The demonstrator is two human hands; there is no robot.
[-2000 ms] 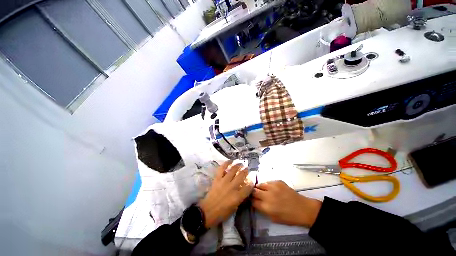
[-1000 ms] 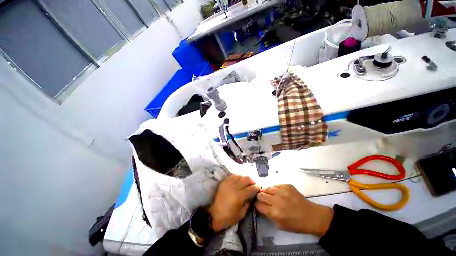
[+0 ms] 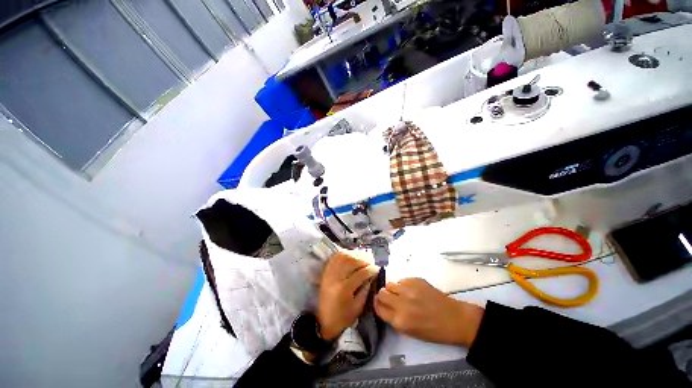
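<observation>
The garment piece (image 3: 262,292) lies bunched left of the needle, its whitish lined side up, with a dark opening at its upper left. My left hand (image 3: 343,294), with a watch at the wrist, presses and holds the cloth just in front of the presser foot (image 3: 381,250). My right hand (image 3: 417,309) is beside it on the right, its fingertips pinching the dark edge strip (image 3: 378,282). The strip runs between the hands towards the foot. Darker grey cloth hangs below my left hand at the table's front. The needle tip is too small to tell.
The sewing machine (image 3: 470,144) spans the back right, with a check cloth scrap (image 3: 419,176) hanging on it. Shears (image 3: 531,267) lie right of my hands, a smartphone (image 3: 654,244) beyond. A thread cone (image 3: 561,29) stands behind. Blue crates (image 3: 262,144) are back left, beside the wall.
Since one second ago the view has shifted. My hands have drawn the cloth edge closer to the presser foot, and more dark strip shows between my fingers.
</observation>
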